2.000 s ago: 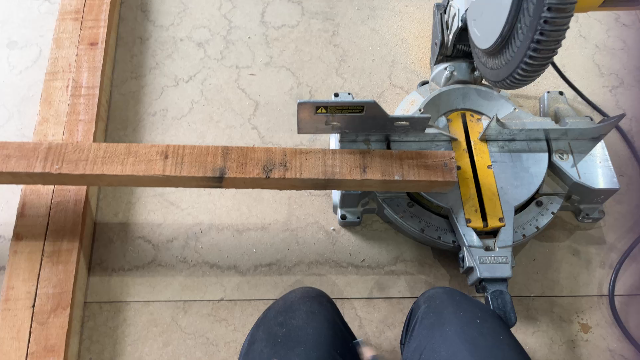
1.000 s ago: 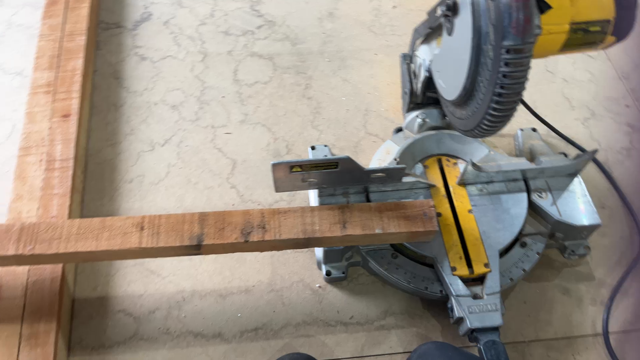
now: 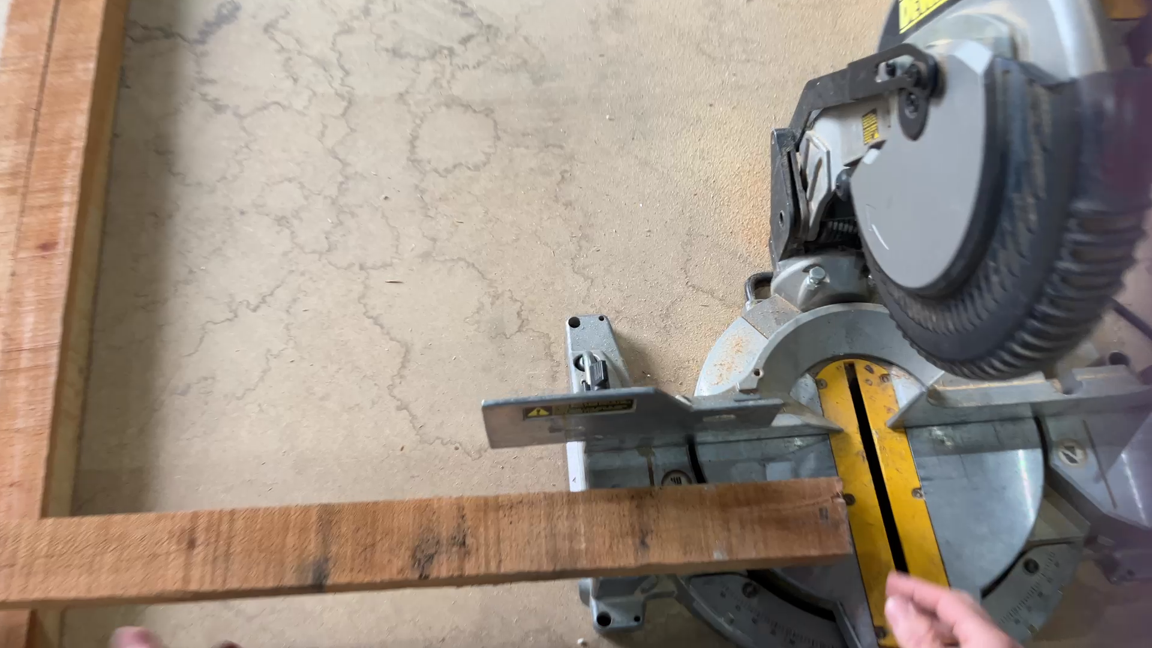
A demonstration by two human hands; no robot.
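A long wooden board lies across the view, its right end on the table of a DeWalt miter saw, touching the yellow kerf plate. A gap separates the board from the metal fence. The saw head is raised, tilted at the upper right. My right hand is at the bottom edge over the kerf plate, near the board's end; its grip is partly cut off. Of my left hand only fingertips show at the lower left, below the board.
Thick wooden beams run along the left edge, with the board lying across them. Sawdust is scattered on the marbled floor behind the saw. A dark cable shows at the right edge.
Both hands have come into view at the bottom edge; neither showed before. The knees seen earlier are out of view. The view has moved nearer to the saw.
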